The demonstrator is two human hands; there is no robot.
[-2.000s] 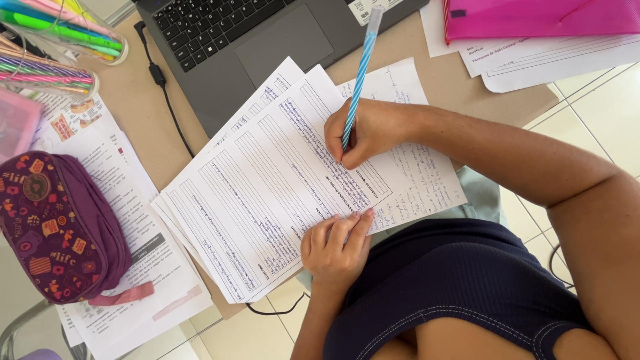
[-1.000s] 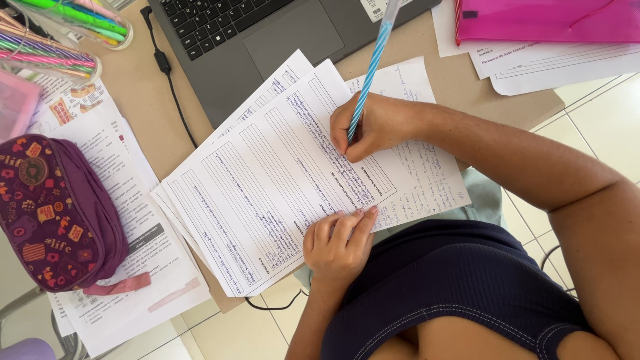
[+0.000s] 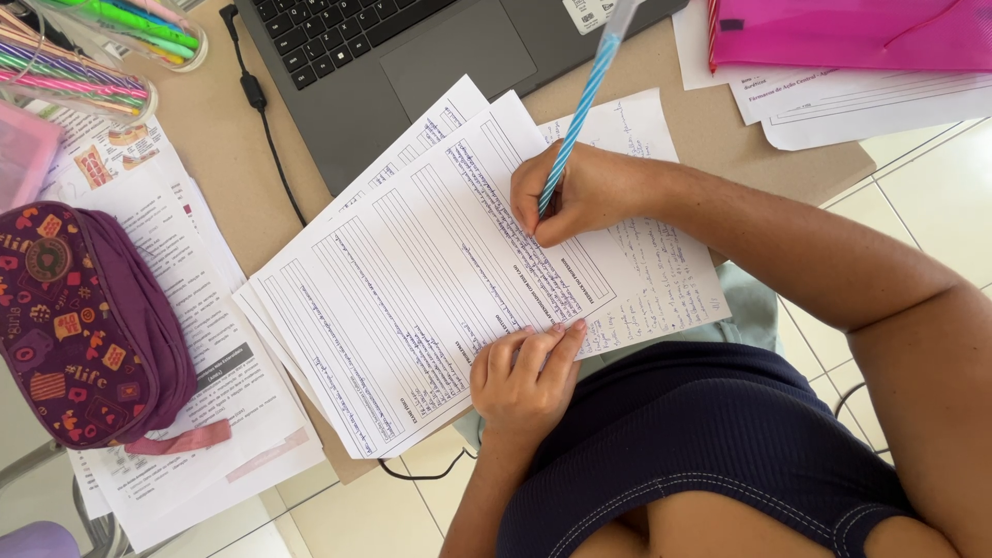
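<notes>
My right hand (image 3: 577,190) grips a blue-and-white striped pen (image 3: 580,116) with a clear upper end, its tip hidden by my fingers at the paper. Under it lies a ruled form sheet (image 3: 418,256) partly filled with blue handwriting. My left hand (image 3: 527,380) rests flat on the lower edge of that sheet, fingers slightly spread, holding nothing. Beneath the form are more sheets, and a handwritten page (image 3: 674,271) sticks out at its right.
A laptop (image 3: 457,62) stands beyond the papers, its cable (image 3: 267,132) at the left. A purple pencil case (image 3: 85,333) lies on printed sheets (image 3: 248,426). Pen jars (image 3: 151,101) stand at upper left. A pink plastic folder (image 3: 845,35) lies on papers at upper right, near the table's edge.
My right hand has shifted slightly along the form with the pen still in its grip. My left hand stays at the lower edge of the sheet.
</notes>
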